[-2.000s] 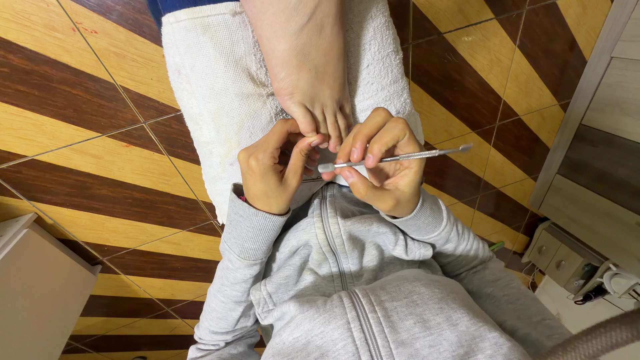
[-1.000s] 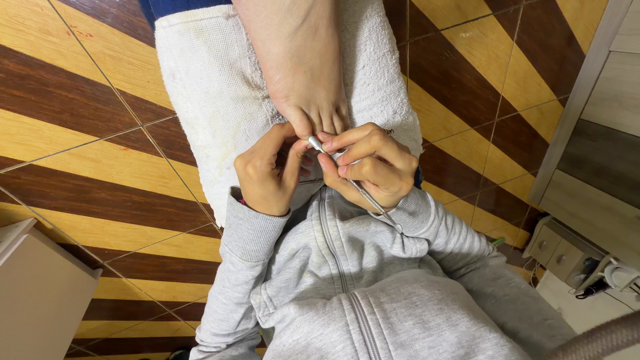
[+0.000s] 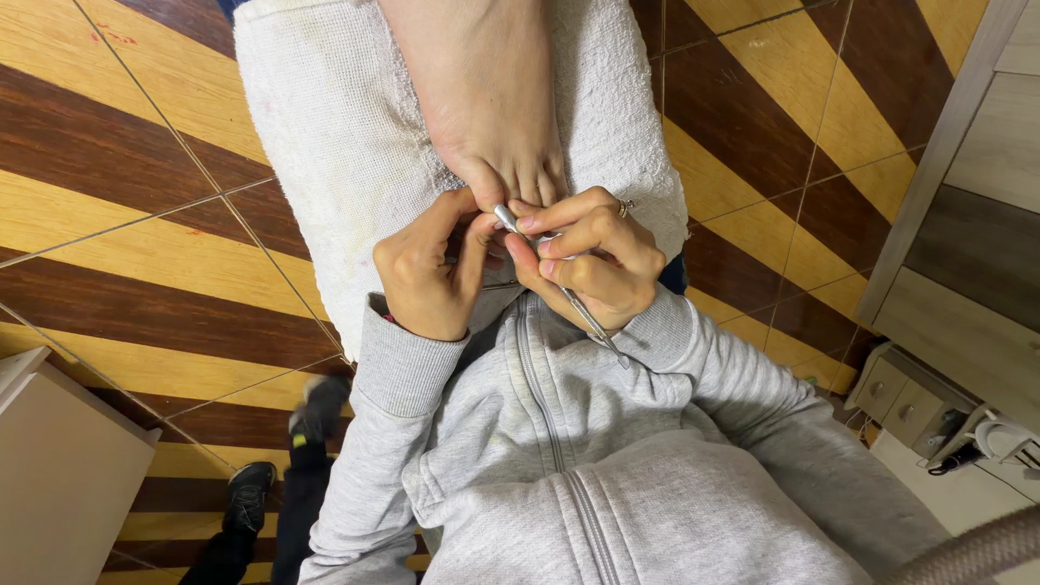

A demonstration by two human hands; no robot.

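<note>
Another person's bare foot (image 3: 487, 97) lies on a white towel (image 3: 325, 130), toes toward me. My right hand (image 3: 593, 252) grips a metal cuticle pusher (image 3: 578, 307), its broad end against the tip of the big toe (image 3: 483, 185) and its small pointed end slanting down over my sleeve. Fingers of my left hand (image 3: 435, 264) are closed around the big toe from the side. A thin metal piece (image 3: 500, 285) shows between my hands; what it belongs to is hidden, so whether my left hand holds it I cannot tell.
Striped floor tiles (image 3: 146, 284) surround the towel. A pale cabinet (image 3: 73, 463) stands at lower left, with a person's dark shoes (image 3: 250, 491) beside it. Grey wood-look furniture (image 3: 967, 268) is on the right, and below it sit a small drawer unit (image 3: 898, 398) and cables.
The pusher has swung from pointing out to the right, two seconds ago, to slanting down toward my sleeve, its broad end now at the big toe. A person's legs and shoes have appeared at lower left.
</note>
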